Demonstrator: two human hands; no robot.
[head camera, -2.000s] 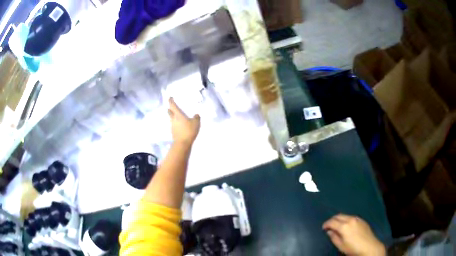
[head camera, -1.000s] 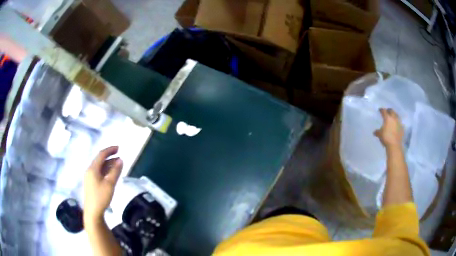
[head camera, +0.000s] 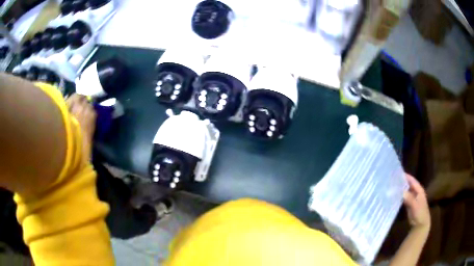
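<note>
My right hand (head camera: 417, 205) grips the right edge of a tilted stack of clear ribbed trays (head camera: 364, 182) over the bench's right side. My left forearm is raised close to the lens at the left edge; its hand is out of the picture. Three white dome cameras with black ball heads, one in the middle (head camera: 221, 93), stand in a row on the green mat. Another camera (head camera: 179, 143) stands nearer me, its bracket plate on its right side. Their lamp rings face me.
At left another hand (head camera: 83, 117), apparently a co-worker's, is by a purple cloth (head camera: 104, 122) and a tipped camera (head camera: 93, 80). Rows of cameras fill the upper left. A black ball head (head camera: 210, 20) lies on the white strip. A post (head camera: 371, 41) and small white pieces (head camera: 353, 122) are at right.
The view has swung left. My right hand has come from the carton of trays to the bench with a tray stack. My left hand has left the picture.
</note>
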